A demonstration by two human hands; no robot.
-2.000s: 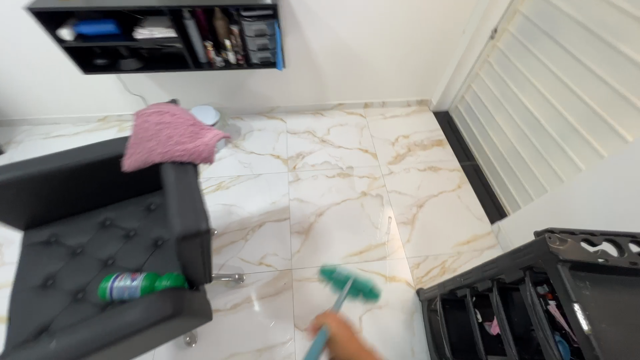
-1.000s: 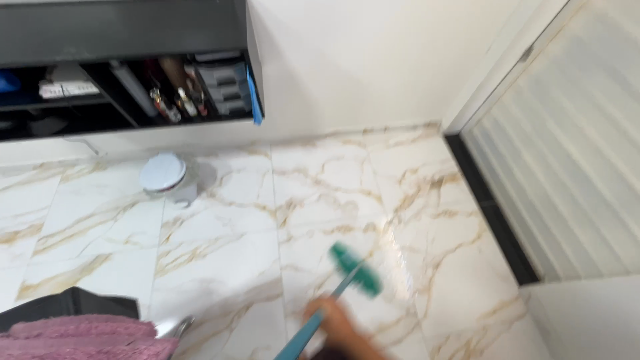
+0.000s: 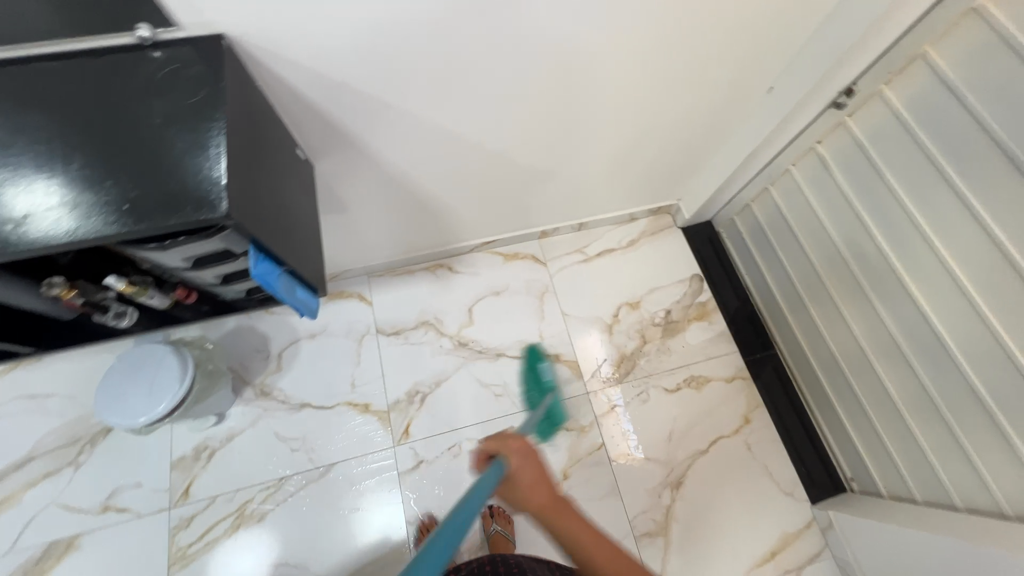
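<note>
My right hand [image 3: 516, 470] is closed around the blue handle [image 3: 458, 520] of a broom, below the middle of the view. The green broom head [image 3: 542, 392] rests on the marbled tile floor just beyond the hand, slightly blurred. The handle slants down and left out of view. Of my left hand nothing shows. Wet patches and small bits of debris [image 3: 608, 372] lie on the tiles to the right of the broom head.
A black wall cabinet [image 3: 276, 160] with bottles and a blue cloth [image 3: 282, 280] juts out at upper left. Beneath it stands a white lidded bin [image 3: 148, 386]. A black threshold [image 3: 760, 352] runs along the ribbed door [image 3: 896, 264]. My sandalled feet [image 3: 499, 524] are at the bottom.
The view has moved toward the wall and door; the black chair, pink towel and black cart have left it. The broom head has turned. My right hand keeps hold of the handle.
</note>
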